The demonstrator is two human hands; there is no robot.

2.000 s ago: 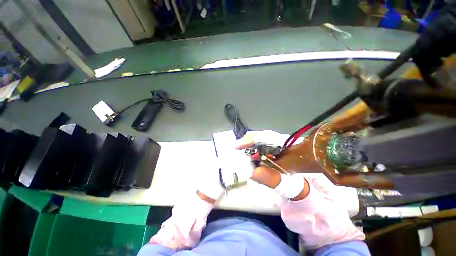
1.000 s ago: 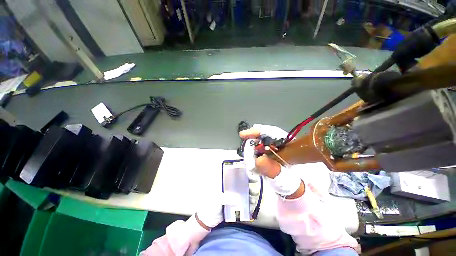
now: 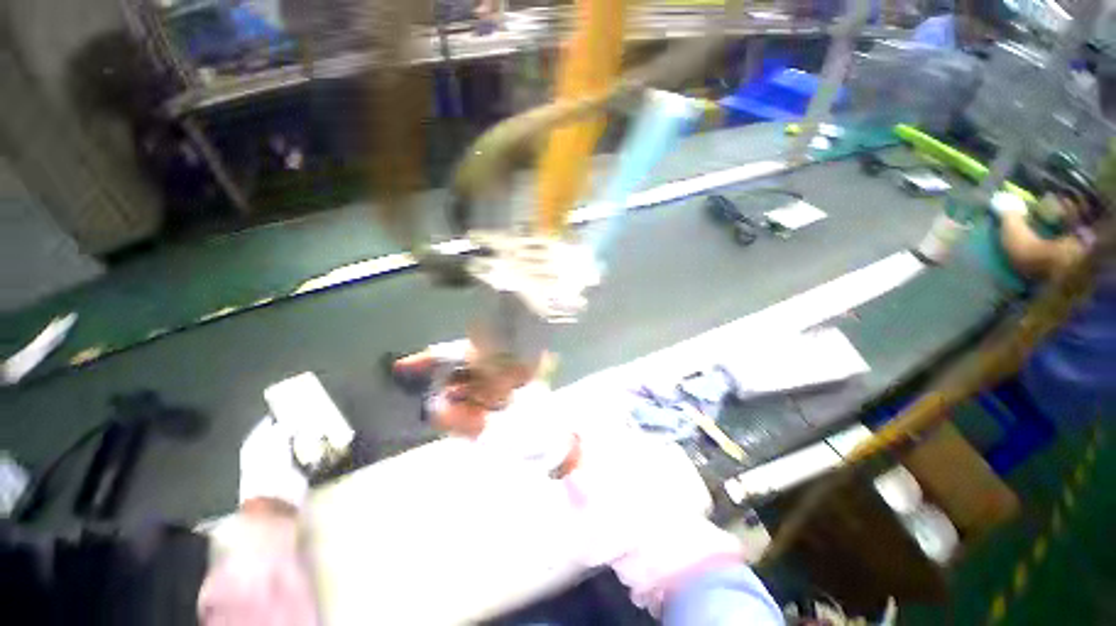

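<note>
A white adapter inner unit is over the dark conveyor belt. My left hand, white-gloved, grips its left side. My right hand, gloved and strongly blurred, is to the right of the unit. Dark shapes show at its fingers, but what it touches or holds cannot be told. The hanging tool is blurred just above and behind my right hand.
A black adapter with cord lies on the belt at left. Black cases stand at lower left. A blue-grey rag, thin yellow tool and white box lie at right. Another person's arm is at far right.
The view has swung to the right. The white unit has gone from the white bench edge to over the belt in my left hand. The hanging tool now appears near the middle.
</note>
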